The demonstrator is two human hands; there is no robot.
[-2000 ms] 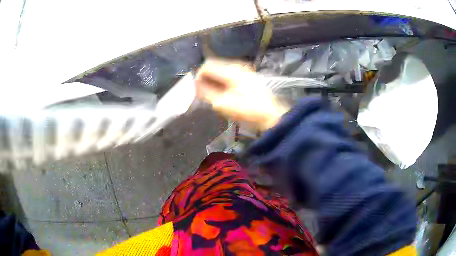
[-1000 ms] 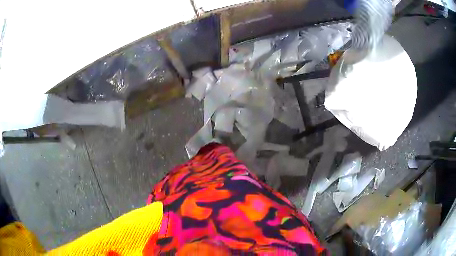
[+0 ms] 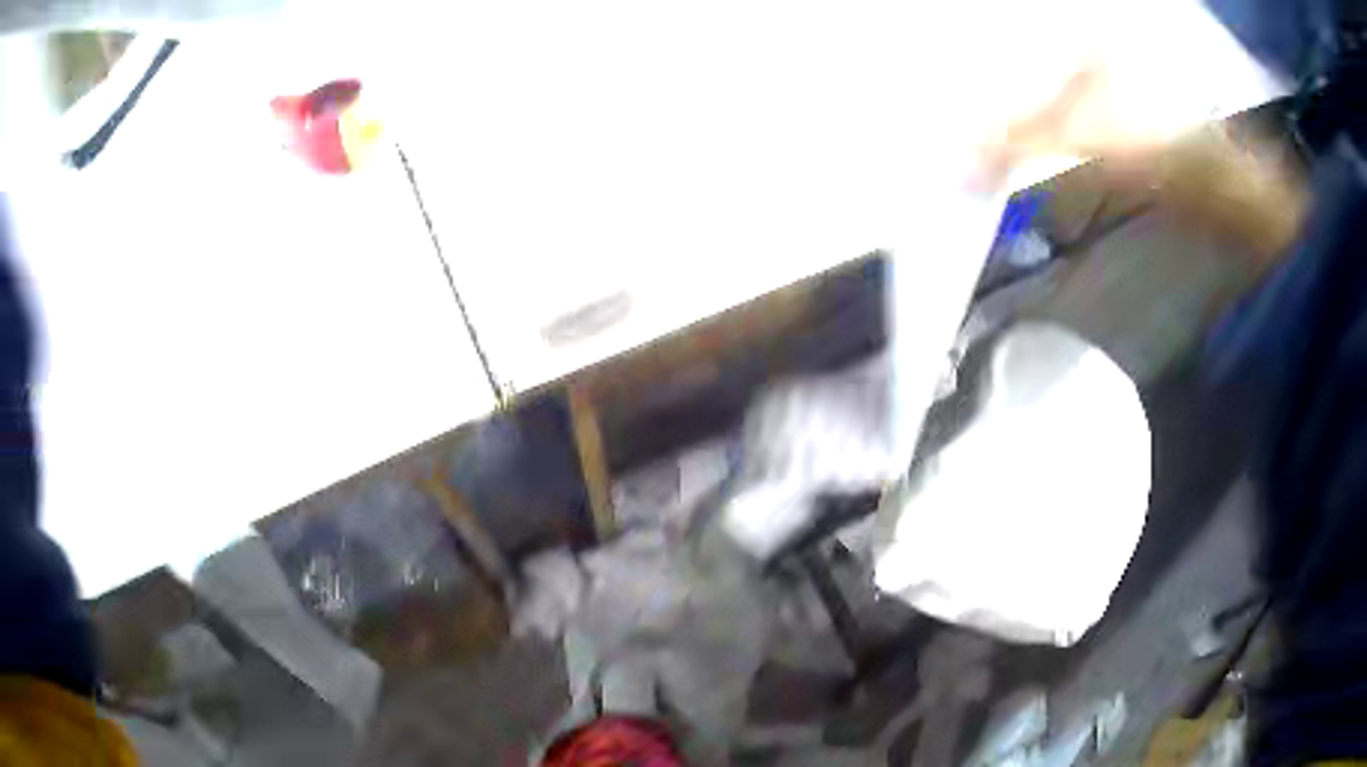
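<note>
My right hand [image 3: 1102,150] is blurred and overexposed at the right part of the white table's front edge. Its fingers look closed on the top of a white strip [image 3: 933,322], which hangs down past the edge; the exact grip is washed out. No bars can be made out on the strip. My left hand is out of the picture; only its dark blue sleeve [image 3: 38,510] shows at the left rim. The table top [image 3: 675,150] is glared white, which hides what lies on it.
A red and yellow object [image 3: 327,128] lies on the table at the upper left. A large rounded white shape [image 3: 1034,487] stands below table level at the right. Crumpled waste paper [image 3: 652,614] covers the floor under the table. Another pale strip [image 3: 285,622] hangs from the left edge.
The view has shifted, showing more table top. My right hand, earlier over the floor with a strip and then out of sight, is now at the table's right edge.
</note>
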